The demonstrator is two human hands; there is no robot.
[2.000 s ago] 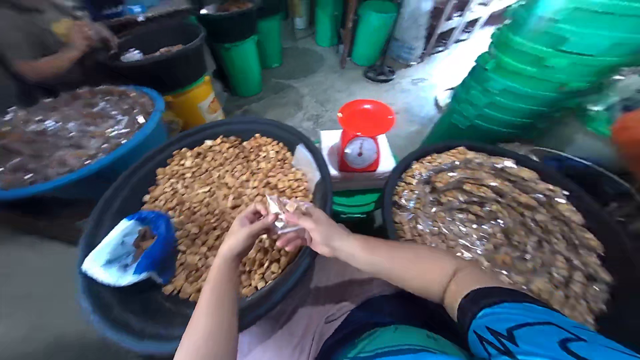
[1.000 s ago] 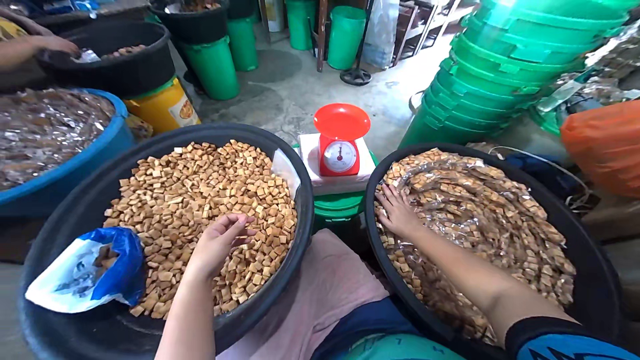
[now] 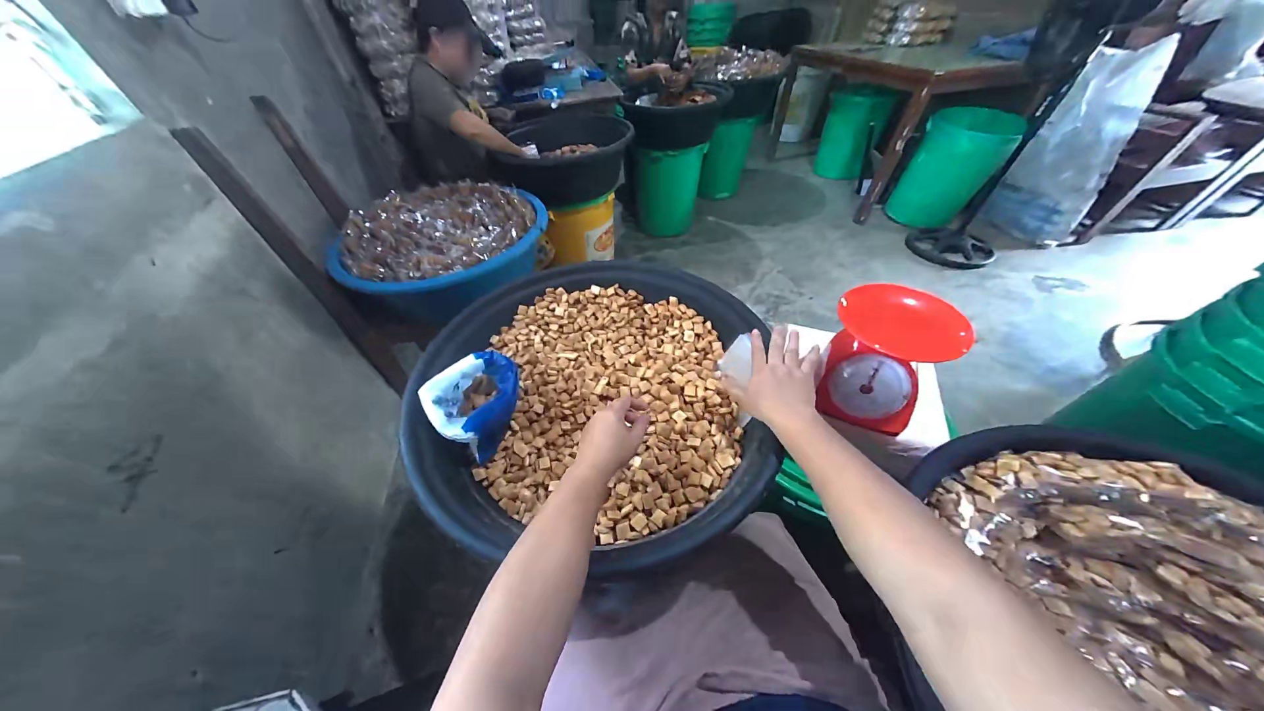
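Observation:
Small brown square biscuit pieces (image 3: 632, 365) fill a large black tub (image 3: 464, 528) before me. My left hand (image 3: 614, 433) is over the middle of the pieces with its fingers curled; whether it pinches any piece cannot be told. At the tub's right rim my right hand (image 3: 778, 380) lies, fingers spread, on a stack of clear plastic bags (image 3: 737, 367). A blue and white plastic bag (image 3: 491, 407) with brown bits rests inside the tub's left side. Right of my right hand stands a red dial scale (image 3: 869, 385) with a red pan.
Another black tub (image 3: 928, 474), full of filled clear packets, is at the lower right, near stacked green tubs (image 3: 1185, 385). A blue basin (image 3: 444, 286) of packets stands at the back left. A co-worker (image 3: 444, 109) reaches into a black tub (image 3: 592, 178). A concrete wall (image 3: 197, 415) bounds the left.
My right hand has moved from the packet tub to the plastic bags at the biscuit tub's rim. Two seconds ago both hands held a clear bag over the biscuits. The view has swung left.

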